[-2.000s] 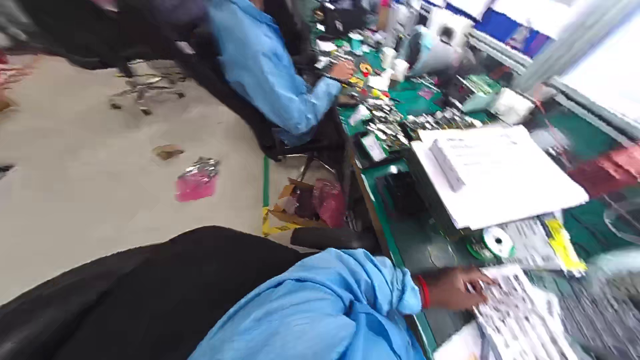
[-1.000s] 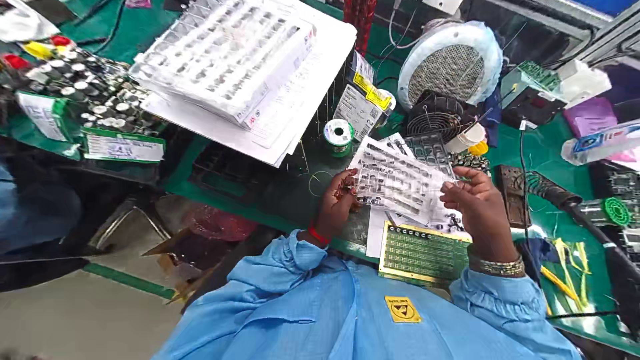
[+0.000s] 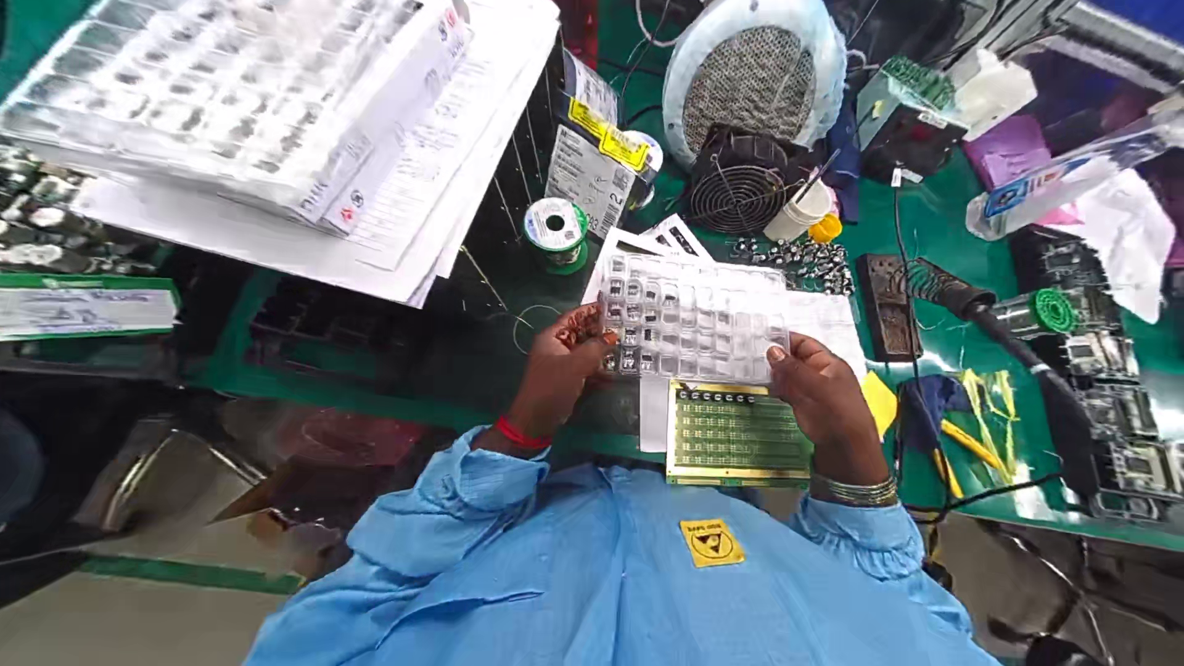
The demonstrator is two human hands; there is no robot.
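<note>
Between my two hands I hold a clear plastic component tray (image 3: 696, 324). My left hand (image 3: 560, 365) grips its left end, where small dark parts fill the pockets of the left columns; most pockets farther right look empty. The right end is pinched by the thumb and fingers of my right hand (image 3: 823, 393). Below the tray, a green circuit board panel (image 3: 735, 435) lies at the table's front edge, with a row of small black components along its top. White paper sheets (image 3: 823, 324) lie under the tray. Small metallic parts (image 3: 819, 268) are heaped behind it.
A solder spool (image 3: 557, 233) stands behind my left hand. Stacked trays (image 3: 213, 102) on papers occupy the back left. Farther back are a black fan (image 3: 740, 190) and a round mesh filter (image 3: 754, 88). To the right, a soldering iron holder (image 3: 943, 287), cable and yellow-handled tool (image 3: 971, 444) lie.
Both hands hold the tray; two seconds ago only one hand showed, at the papers and trays on the table. The view has swung widely toward the bench.
</note>
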